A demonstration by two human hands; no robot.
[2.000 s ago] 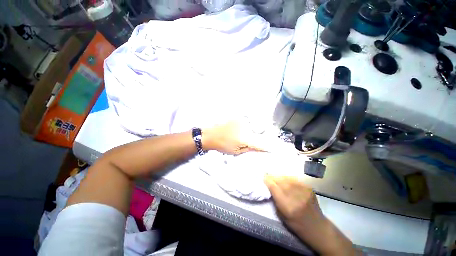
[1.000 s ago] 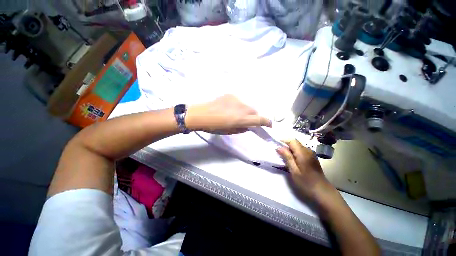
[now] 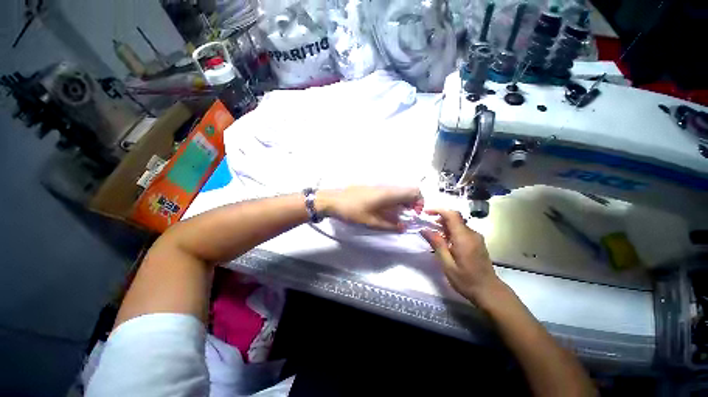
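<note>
The white garment [image 3: 318,128] lies heaped on the sewing table, its middle washed out by light. My left hand [image 3: 373,208], with a watch on the wrist, pinches a small folded edge of it. My right hand [image 3: 464,252] pinches the same edge from the right, fingertips close to the left ones. Both hands are just in front of the needle area [image 3: 458,186] of the white sewing machine [image 3: 574,124]. The folded edge between the fingers is partly hidden by them. Whether cloth lies under the presser foot cannot be told.
An open orange carton [image 3: 182,174] stands at the left, a bottle with a red and white top [image 3: 221,76] behind it. Clear plastic bags [image 3: 411,39] are at the back. Blue-handled snips [image 3: 574,231] and a yellow block [image 3: 619,250] lie on the bed plate. Pink cloth [image 3: 239,314] hangs low left.
The view has tilted up, showing more of the machine and bags. My left hand has come down from the cloth to meet my right hand, and the edge is now bunched between their fingers.
</note>
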